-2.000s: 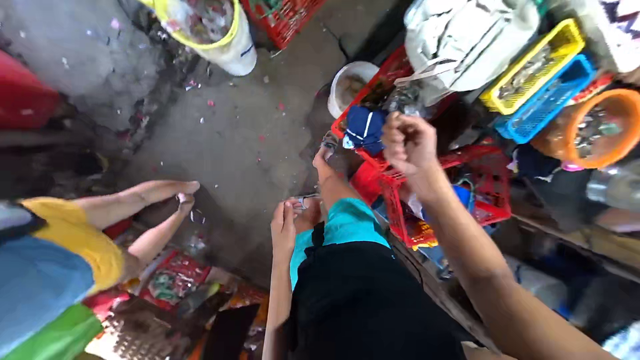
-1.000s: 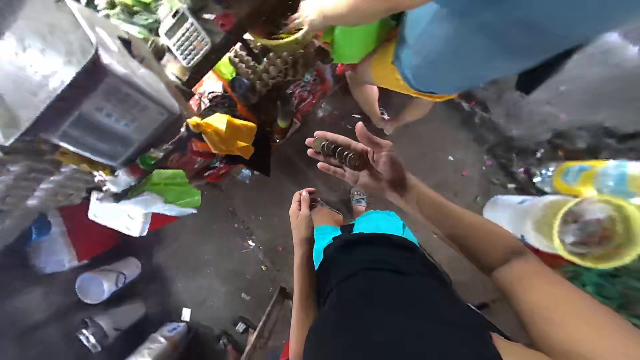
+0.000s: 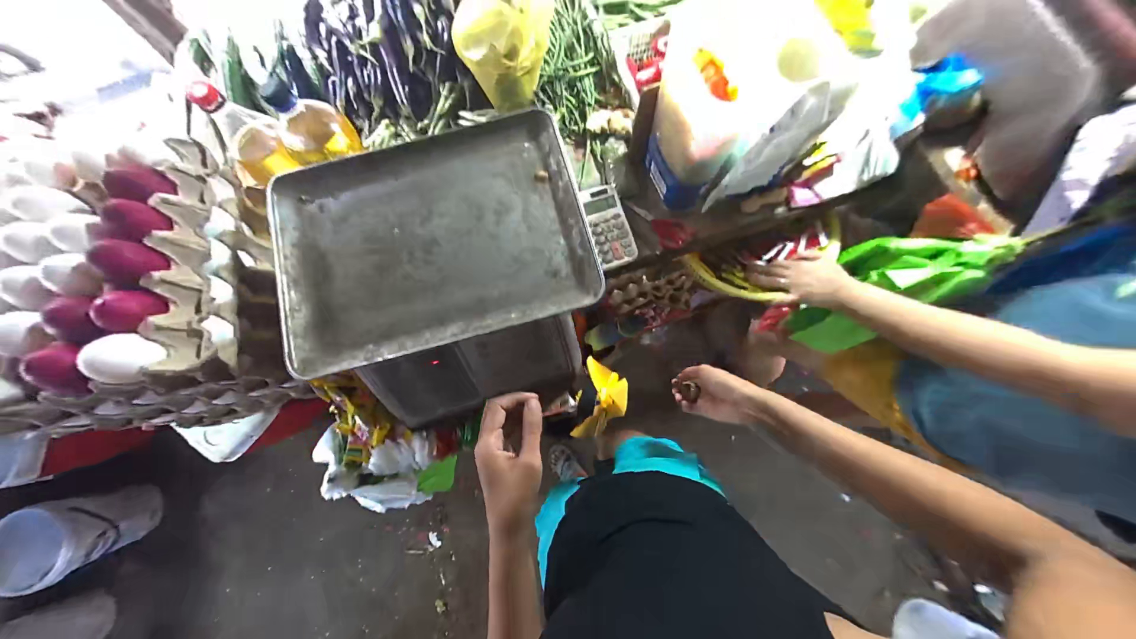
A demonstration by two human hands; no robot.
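Observation:
My left hand (image 3: 512, 457) is raised just below the front edge of a weighing scale, its thumb and fingers curled toward each other; whether it pinches anything I cannot tell. The scale's large metal pan (image 3: 435, 240) lies above it. My right hand (image 3: 714, 395) is curled around several coins (image 3: 687, 389), to the right of a yellow plastic piece (image 3: 606, 398). A calculator (image 3: 608, 227) rests against the pan's right side. On the right, another person's hand (image 3: 803, 277) reaches into a yellow-rimmed basket (image 3: 723, 288).
Stacked cartons hold white and magenta eggs (image 3: 129, 262) at the left. Oil bottles (image 3: 306, 129), eggplants (image 3: 390, 53) and green beans (image 3: 570, 75) lie behind the pan. A white bucket (image 3: 31, 546) is on the floor at lower left. The other person stands close on the right.
The view has swung round to the stall and scale. My right hand, open with coins on its palm one second ago, has curled around them. My left hand has risen away from my leg.

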